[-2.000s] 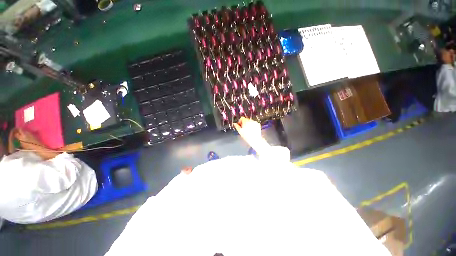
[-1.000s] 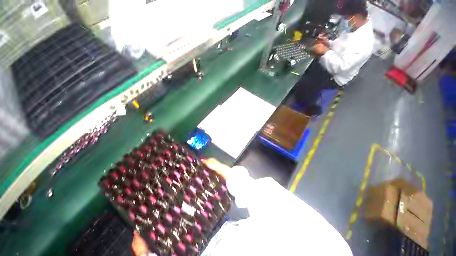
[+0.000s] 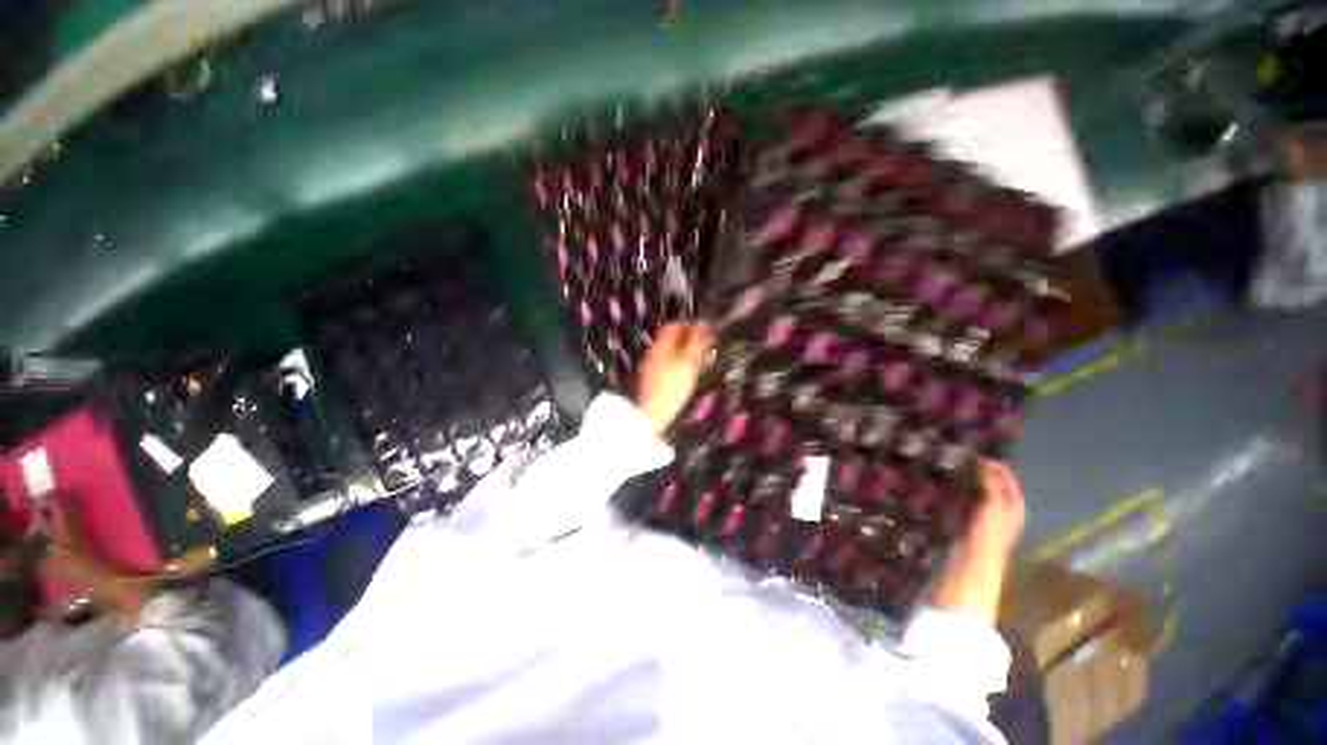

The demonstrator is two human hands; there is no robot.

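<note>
A loaded carrier tray, dark with rows of pink parts and silvery leads, is held up in front of me, tilted and blurred. My left hand grips its left edge. My right hand grips its right edge near the lower corner. A white paper slip lies on this tray. A second loaded tray with similar pink parts lies on the bench just left of it, partly covered by the held tray.
A black blister tray lies further left. White sheets are behind the held tray. A neighbour's white sleeve and a pink mat are at the left. Cardboard boxes stand on the floor at lower right.
The view has swung back left to the bench. The held tray is now right of a second loaded tray, which was not seen beside it before. Both hands still hold the tray.
</note>
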